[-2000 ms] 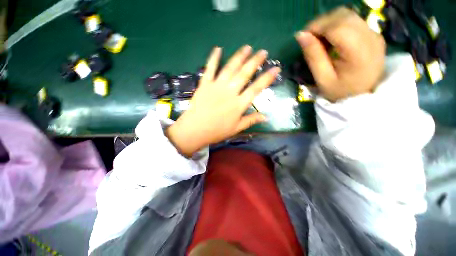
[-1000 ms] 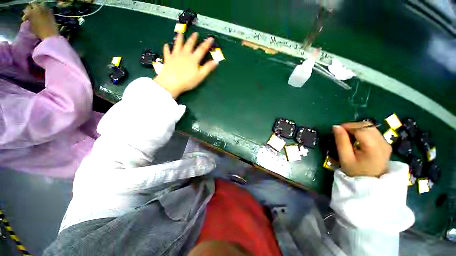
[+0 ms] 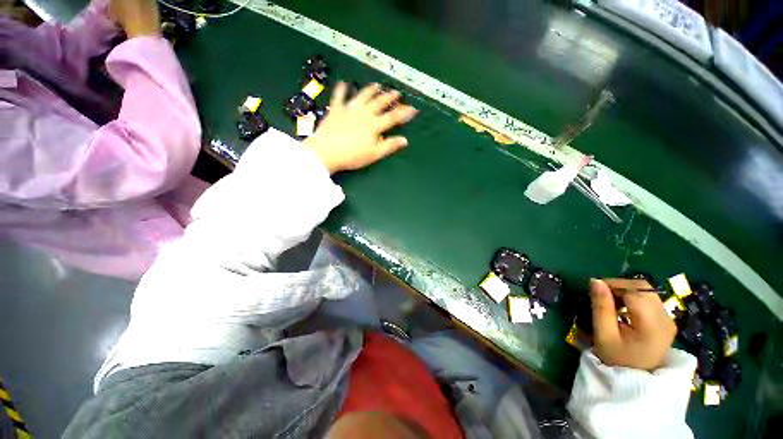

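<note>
My left hand (image 3: 362, 127) is spread, palm down, over the bench at the upper left, beside watch housings (image 3: 300, 105) with batteries; what lies under it is hidden. My right hand (image 3: 634, 324) holds thin brownish tweezers (image 3: 635, 289) like a pen at the lower right. Two black housings, one here (image 3: 512, 266) and one beside it (image 3: 545, 285), lie left of my right hand. White batteries with yellow edges, such as this battery (image 3: 494, 287), hang on their near side. A small white cross-shaped pad (image 3: 538, 309) lies by the second battery. Another housing is partly hidden by my right hand.
A group of housings (image 3: 702, 330) lies right of my right hand. A squeeze bottle (image 3: 552, 184), thin sticks and a white scrap (image 3: 610, 189) lie by the pale strip (image 3: 429, 84). A neighbour's pink sleeve (image 3: 154, 111) is at the left, with more units by their hand.
The view has swung left, so the bench things sit lower in the picture. My left hand has moved from the housings in front of me to the left group. My right hand still holds the tweezers.
</note>
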